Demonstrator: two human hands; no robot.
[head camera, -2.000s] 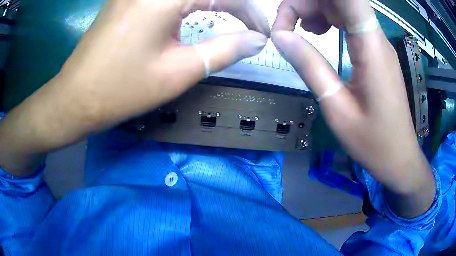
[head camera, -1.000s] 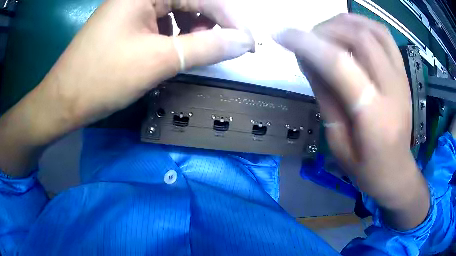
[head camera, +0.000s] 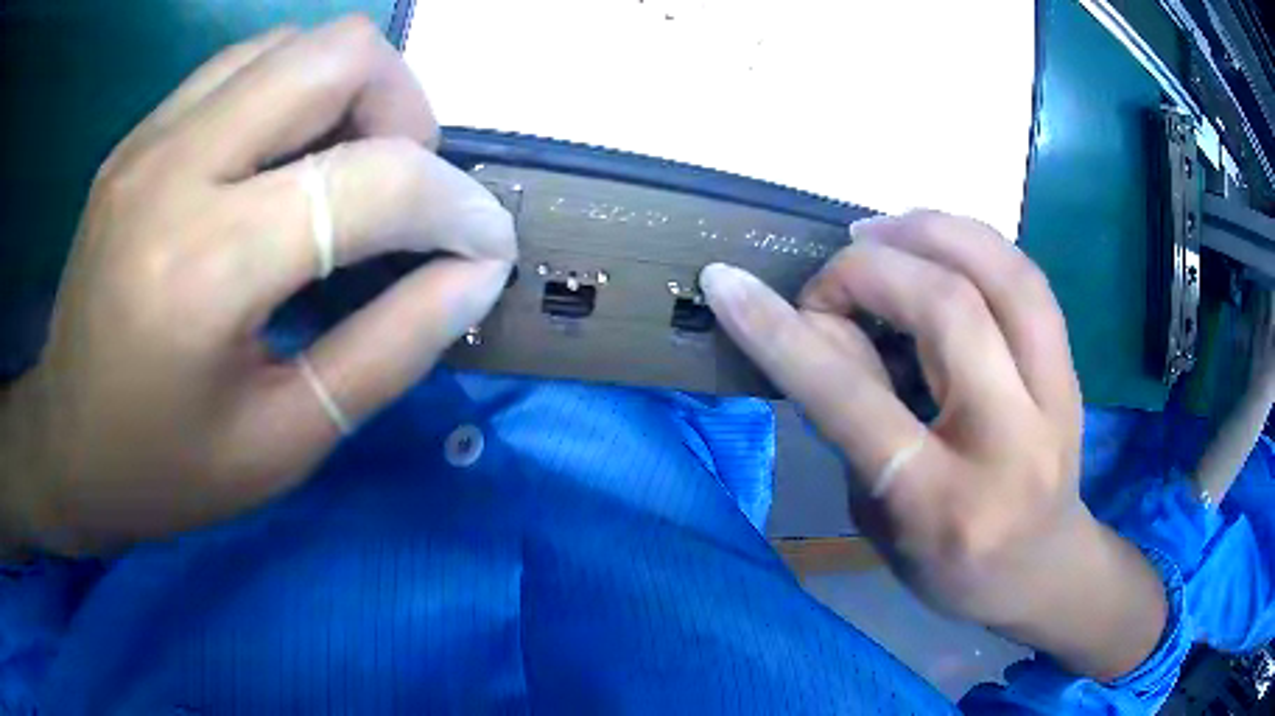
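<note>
The grey-brown metal fixture (head camera: 629, 238) lies at the front edge before the white surface. Two dark pockets show: one in the middle (head camera: 569, 297) and one further right (head camera: 691, 312), partly beside my right thumb. My left hand (head camera: 266, 294) is over the fixture's left end, thumb and forefinger tips together in pale finger cots; whether a tiny part is between them cannot be told. My right hand (head camera: 923, 406) is over the right end, thumb tip on or just above the fixture beside the right pocket, other fingers curled. The remaining pockets are hidden by my hands.
The bright white surface (head camera: 741, 98) with a dark frame lies beyond the fixture, a few specks near its far side. A green mat (head camera: 1098, 182) surrounds it. A second metal rail with screws (head camera: 1182, 245) stands at the right. Another person's blue sleeve and forearm show at the right edge.
Both hands have come down and back from above the white surface to the fixture's ends. My left thumb and forefinger have closed together. The view has shifted, showing more of the white surface.
</note>
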